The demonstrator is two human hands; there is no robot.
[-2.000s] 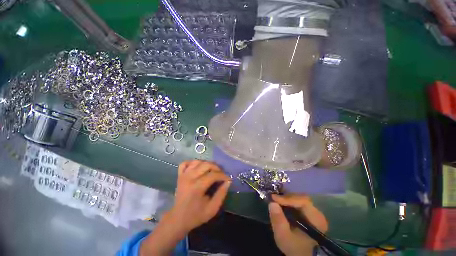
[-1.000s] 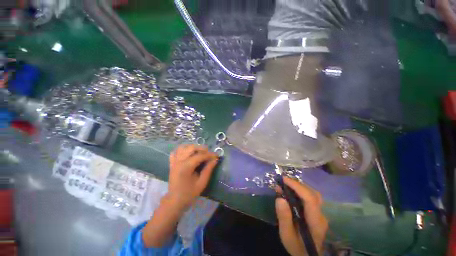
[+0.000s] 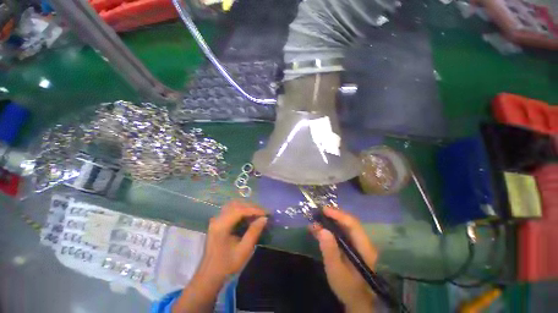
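My right hand (image 3: 345,250) holds the black soldering iron (image 3: 355,255), its thin tip over the tiny silver components (image 3: 321,198) on the purple mat (image 3: 373,208). My left hand (image 3: 235,235) is left of the mat, thumb and index finger pinched near its left edge; any small part between them is too small to make out. Solder wire (image 3: 177,197) runs from the spool (image 3: 98,176) toward my left hand. Several loose silver rings (image 3: 243,182) lie beyond my left hand, beside the mat.
The fume hood (image 3: 306,150) hangs over the mat. A round pot (image 3: 384,171) and a slim silver stick (image 3: 426,202) are right of it. The ring pile (image 3: 147,143) and white part sheet (image 3: 104,238) are left. A blue box (image 3: 465,183) and red bins (image 3: 538,226) are right.
The view has shifted. The iron tip has moved from the hood's rim to the components. My left hand has moved away from the loose rings toward the mat's left edge.
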